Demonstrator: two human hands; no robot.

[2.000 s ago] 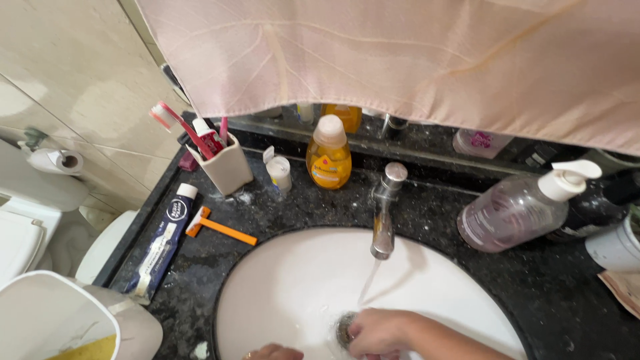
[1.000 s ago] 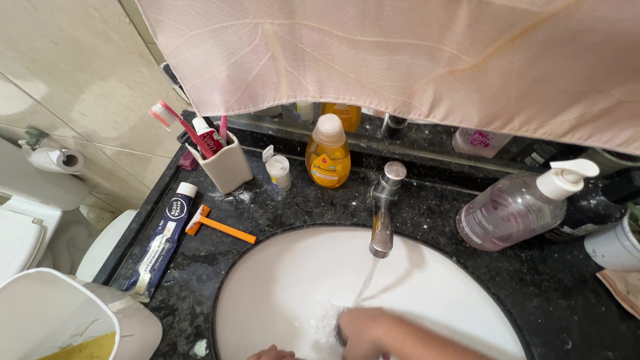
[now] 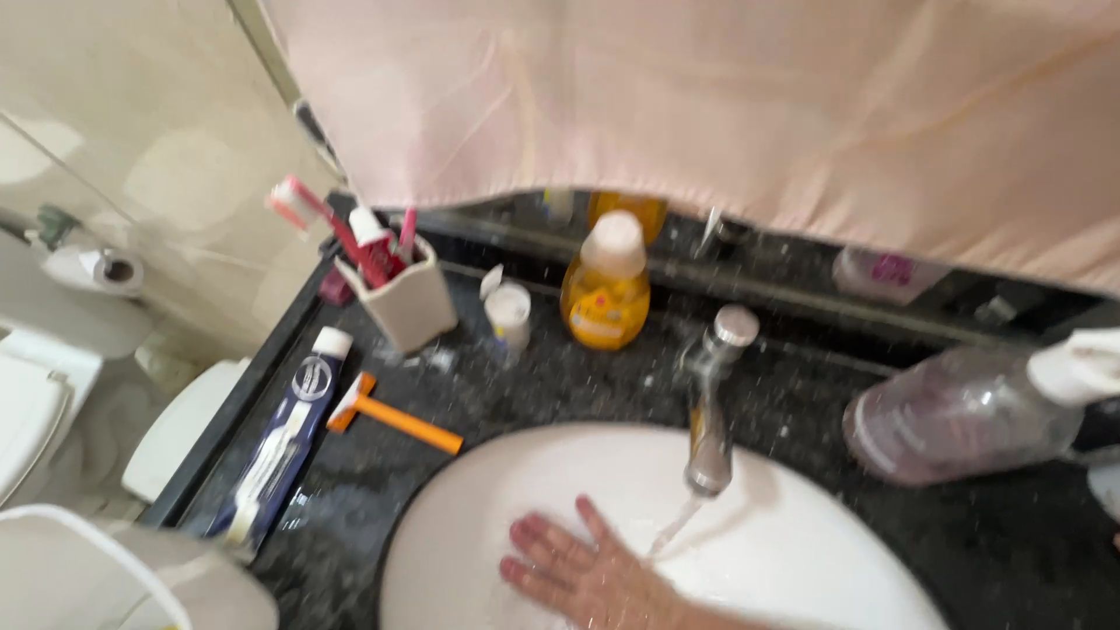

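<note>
My right hand (image 3: 586, 569) is over the white oval sink basin (image 3: 490, 464), fingers spread and wet, holding nothing. Water runs from the chrome faucet (image 3: 710, 437) just beside its wrist. My left hand is out of view. Left of the basin, an orange razor (image 3: 402, 420) lies on the black counter, next to a blue tube with a white cap (image 3: 284, 437). Behind the razor stands a white holder (image 3: 407, 302) with toothbrushes and a red tube. A small white container with its lid up (image 3: 507, 315) and a bottle of yellow liquid (image 3: 608, 289) stand behind the basin.
A clear pump bottle (image 3: 954, 416) stands on the right of the speckled black stone counter (image 3: 831, 394). Pink cloth (image 3: 700, 96) hangs above the back ledge. At lower left is a white bin (image 3: 201, 569); beyond it are a toilet (image 3: 31, 402) and a paper roll (image 3: 109, 269).
My right hand has moved from the drain area to the left, and its fingers are now spread. My left hand, partly seen at the lower edge before, has left the view.
</note>
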